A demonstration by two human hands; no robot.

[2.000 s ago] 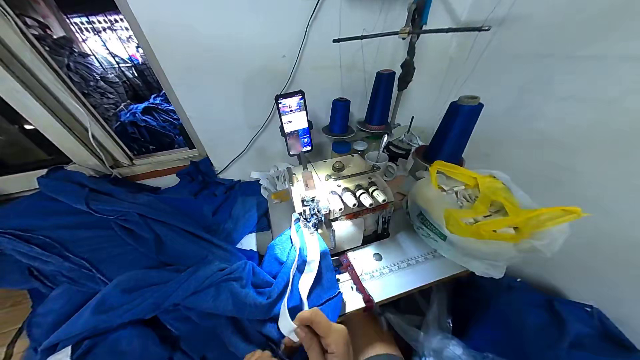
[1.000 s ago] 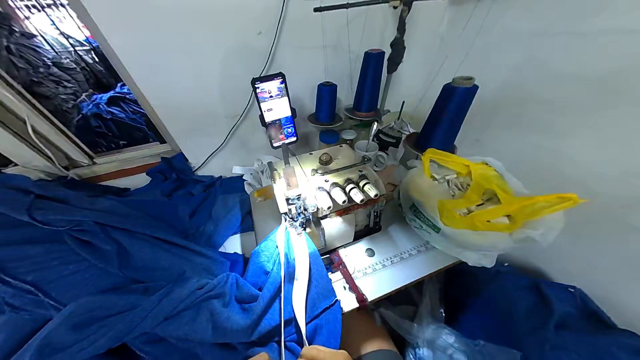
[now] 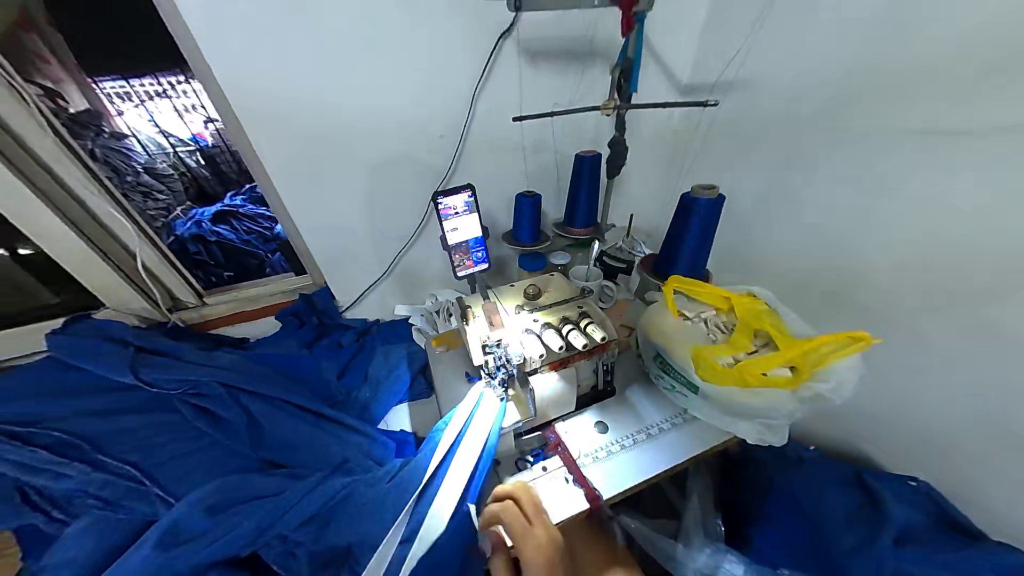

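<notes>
My right hand (image 3: 524, 528) has its fingers closed on the edge of the blue fabric (image 3: 320, 496), at the lower middle of the view. White tape (image 3: 460, 468) runs in two strands over the fabric, from the lit needle area of an overlock sewing machine (image 3: 544, 320) down past the bottom edge. The fabric's narrow end lies at the machine's presser foot, and its bulk spreads to the left. My left hand is out of view. A phone (image 3: 462, 232) with a lit screen stands in a holder behind the machine.
Blue thread cones (image 3: 582, 192) stand behind the machine, near a white mug (image 3: 590, 280). A plastic bag with yellow handles (image 3: 720, 368) sits at the right. A ruler strip (image 3: 632, 436) lies on the table's front. More blue cloth (image 3: 880, 504) is below right.
The right hand, low at the frame's edge a second ago, now shows higher and further right, at the fabric's edge. The left hand's fingertips have gone from view.
</notes>
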